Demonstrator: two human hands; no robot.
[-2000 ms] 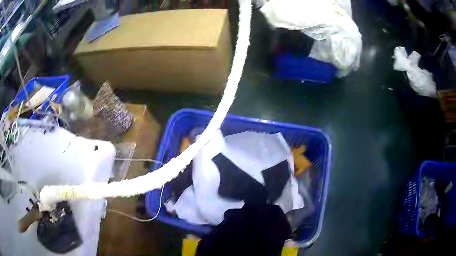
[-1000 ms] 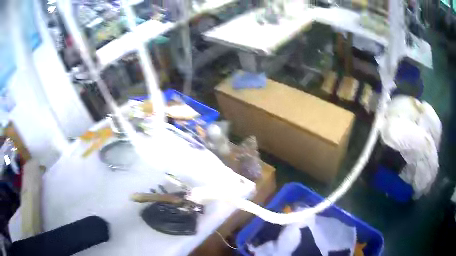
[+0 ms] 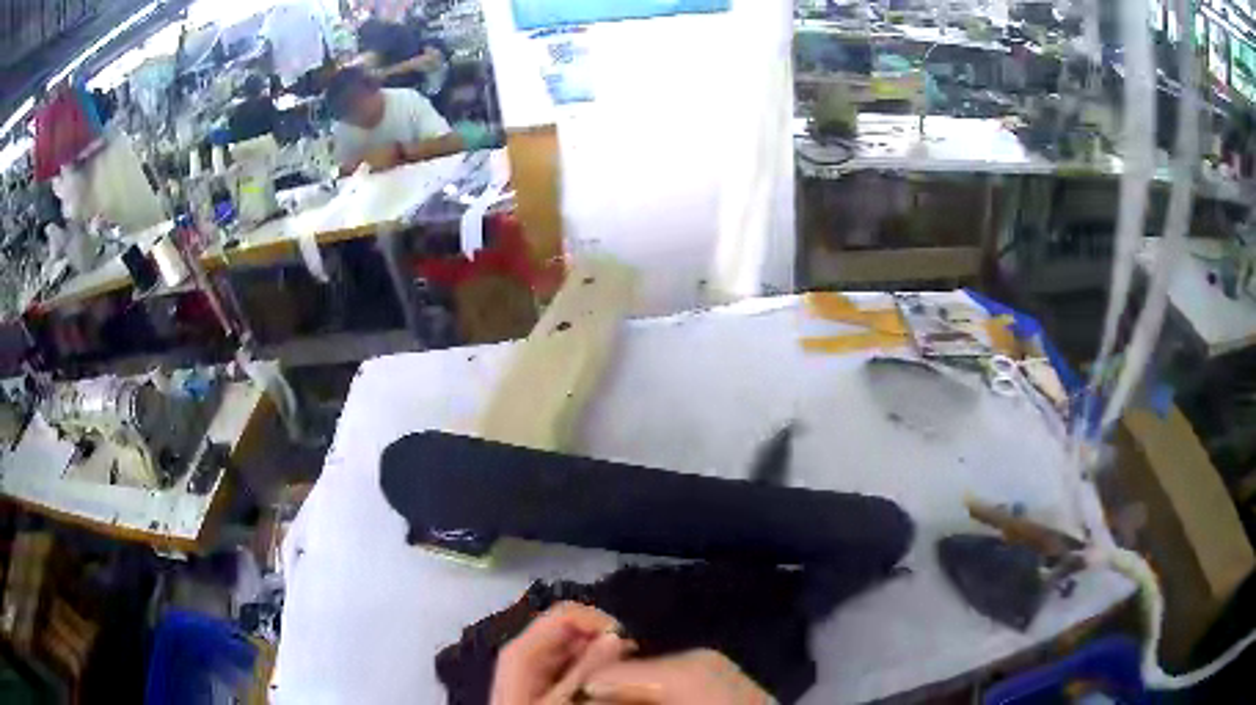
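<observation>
A black garment [image 3: 661, 620] lies bunched on the white table near its front edge. My left hand [image 3: 551, 654] and my right hand [image 3: 682, 678] are close together over it at the bottom edge, with fingers bent. Whether they pinch a bit of cloth or a small thing cannot be seen. A long black padded sleeve board [image 3: 641, 510] with rounded ends lies just beyond the garment. A dark iron [image 3: 995, 576] with a wooden handle rests at the table's right, by a white hose.
The white table [image 3: 413, 393] carries a pale board [image 3: 565, 351], orange pieces [image 3: 854, 324] and a grey oval plate [image 3: 920, 393]. A sewing machine [image 3: 117, 420] stands at left. A seated person [image 3: 393, 124] works behind. Blue baskets [image 3: 207, 661] and a carton [image 3: 1178, 482] flank the table.
The view has swung left from the floor basket and cartons to the pressing table. The garment and both hands have come into view; the iron now sits at the right.
</observation>
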